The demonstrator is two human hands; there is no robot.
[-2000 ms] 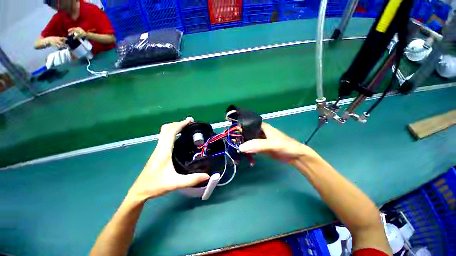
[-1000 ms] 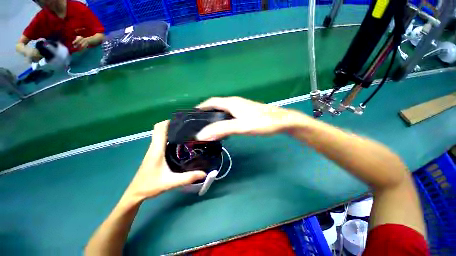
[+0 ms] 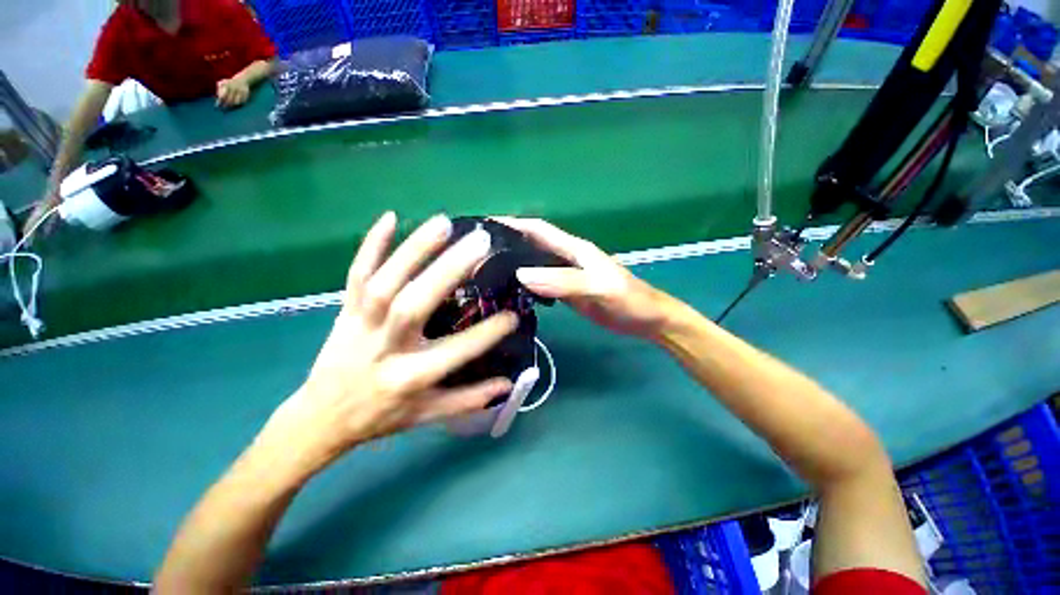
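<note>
A camera unit point(image 3: 474, 427) with a white housing and an open black shell stands on the green bench. My right hand point(image 3: 581, 279) grips a black cover half point(image 3: 502, 250) at the shell's top rear. Thin red wires point(image 3: 474, 307) show in the gap below it. My left hand point(image 3: 401, 337) is spread over the left and front of the shell, fingers apart, and hides much of it; whether it presses on the shell is unclear. A flat white antenna point(image 3: 515, 402) sticks out at the front, with a white cable point(image 3: 551, 374) looped beside it.
The power screwdriver point(image 3: 889, 122) hangs at the right, its thin bit pointing down beside my right forearm. A wooden strip point(image 3: 1009, 300) lies at right. Blue crates point(image 3: 988, 500) stand below the bench edge. Across the belt are a black wrapped bundle point(image 3: 352, 81), a person and another camera unit point(image 3: 110, 194).
My left hand has left its grip on the housing's side and lies spread over the shell. The cover half has shifted right and back with my right hand. The other person's unit is now on the belt.
</note>
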